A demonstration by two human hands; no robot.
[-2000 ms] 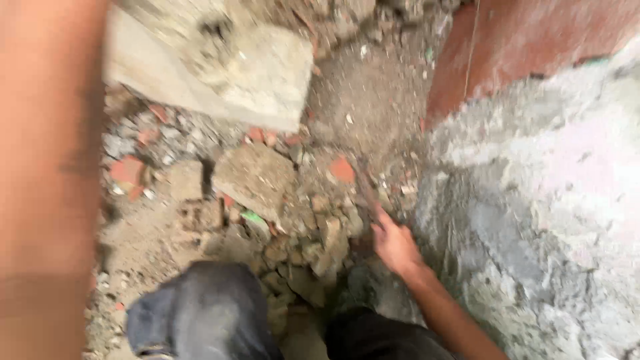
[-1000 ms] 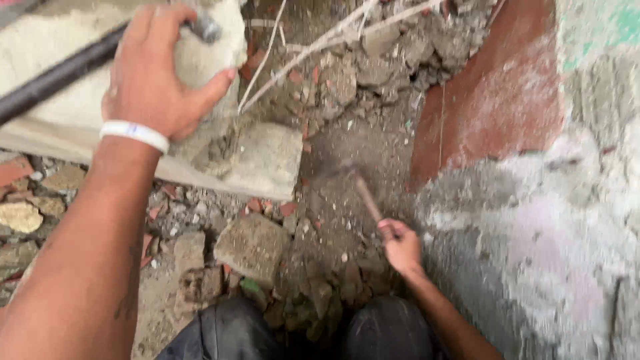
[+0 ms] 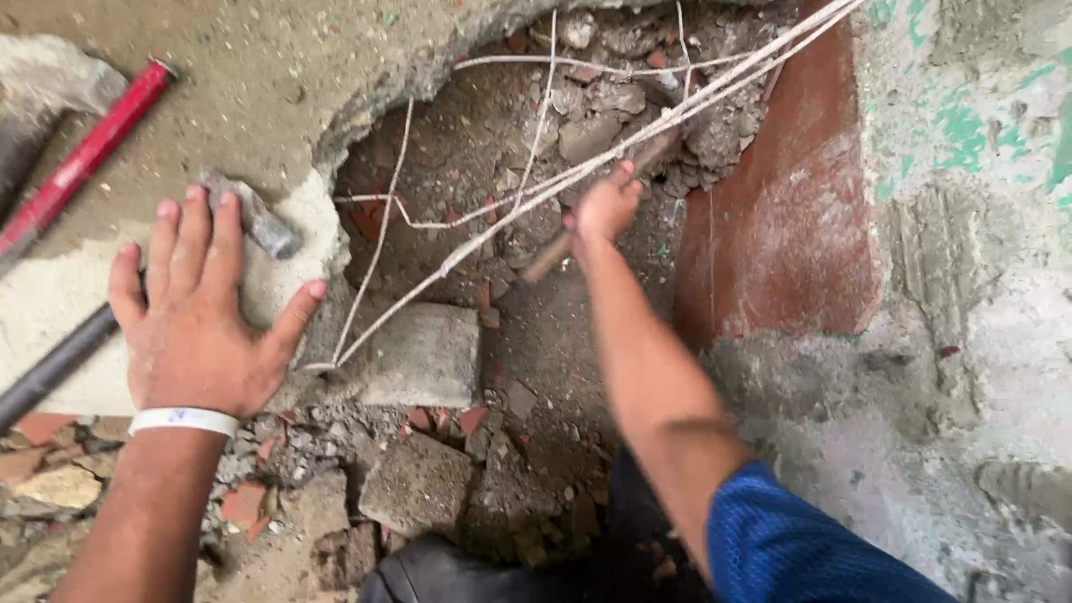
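My left hand point(image 3: 205, 327), with a white wristband, lies palm down and fingers apart on the broken concrete slab point(image 3: 243, 75), over a hammer whose metal head point(image 3: 255, 218) shows past the fingertips and whose dark handle point(image 3: 67, 360) runs to the lower left. My right hand point(image 3: 607, 205) reaches under the bent steel rods point(image 3: 502, 222) and is closed around a wooden tool handle point(image 3: 548, 255). That handle slants from lower left to upper right in the hole; its tool head cannot be made out.
A red metal bar point(image 3: 88, 155) and another hammer's head point(image 3: 63, 71) rest on the slab at the upper left. Concrete blocks point(image 3: 419, 481) and brick rubble point(image 3: 243, 502) lie below. A rough plastered wall point(image 3: 946, 377) with a red-brown panel point(image 3: 779, 218) stands at the right.
My right hand has moved forward with the wooden-handled tool, from near my knees to beneath the rods. My left hand, raised over the slab a second ago, now lies flat on it.
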